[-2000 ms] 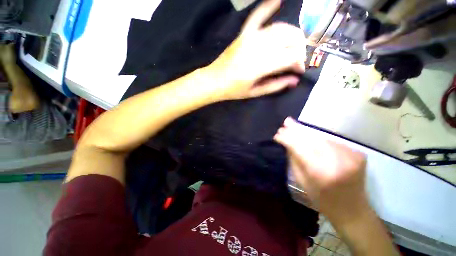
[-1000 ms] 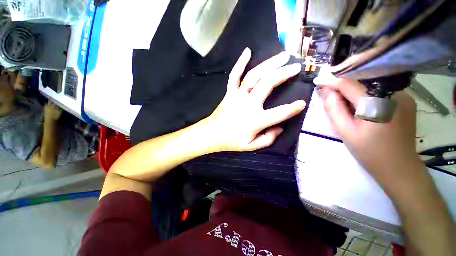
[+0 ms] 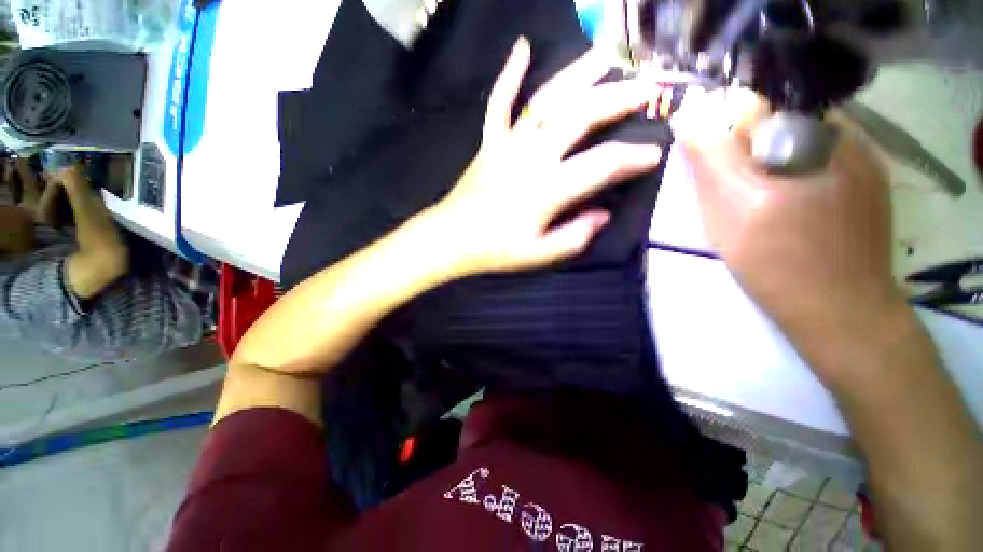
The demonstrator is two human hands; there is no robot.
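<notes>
Dark fabric [image 3: 377,162] lies across the white machine table and down to the lap, with a pinstripe piece [image 3: 539,313] at its near end. My left hand [image 3: 528,194] rests flat on the dark fabric with its fingers spread, fingertips close to the needle area [image 3: 660,99]. My right hand [image 3: 798,205] is beside the needle area at the fabric's right edge, blurred and partly behind a grey metal knob [image 3: 792,143]. Its fingertips are unclear, so I cannot tell if they hold anything.
Black thread snips [image 3: 949,286] and a thin grey metal tool [image 3: 905,148] lie on the machine bed at right. A red plastic basket [image 3: 243,307] is below the table's left side. Another person [image 3: 102,291] is at the far left. A grey box [image 3: 92,97] stands behind.
My left hand has settled flat on the fabric. My right hand has moved from the near fabric edge up to the needle area. The pale rounded object over the cloth has mostly left view.
</notes>
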